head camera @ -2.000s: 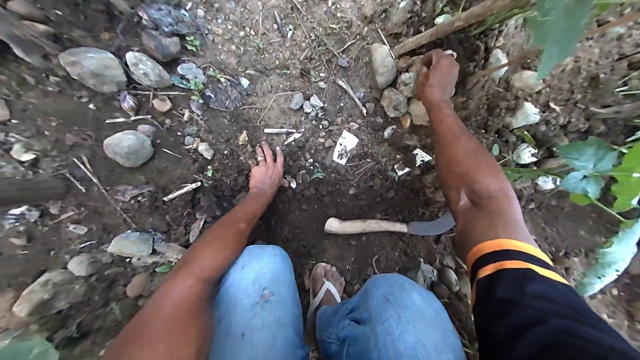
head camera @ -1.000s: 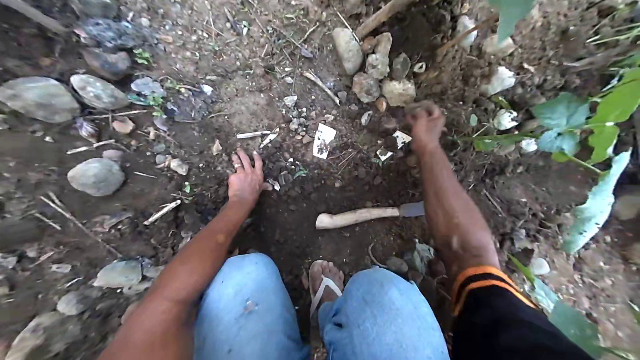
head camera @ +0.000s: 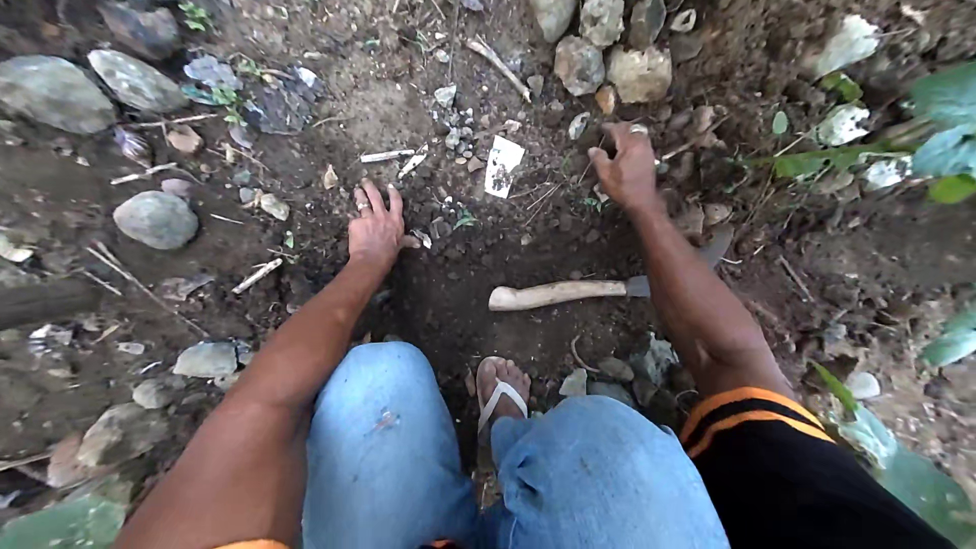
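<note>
My left hand (head camera: 377,225) rests on the dark soil with its fingers spread and holds nothing; a ring is on one finger. Just beyond its fingertips lie short pale sticks (head camera: 386,155). My right hand (head camera: 627,164) is at the soil below a cluster of stones (head camera: 639,75), fingers bent; whether something small is pinched in it cannot be told. Between the hands lies a white scrap (head camera: 503,165) with dirt on it. A curved blade with a pale wooden handle (head camera: 560,294) lies on the ground nearer my knees, its metal partly hidden under my right forearm.
Rounded stones (head camera: 155,219) and dry twigs (head camera: 145,290) are scattered at the left. Green leafy plants (head camera: 945,152) reach in from the right. My sandalled foot (head camera: 502,389) stands between my jeans-clad knees, close to the knife handle.
My right hand has come away from the stone cluster, down and toward me, onto the soil below it. My left hand has stayed on the ground. The view has shifted somewhat.
</note>
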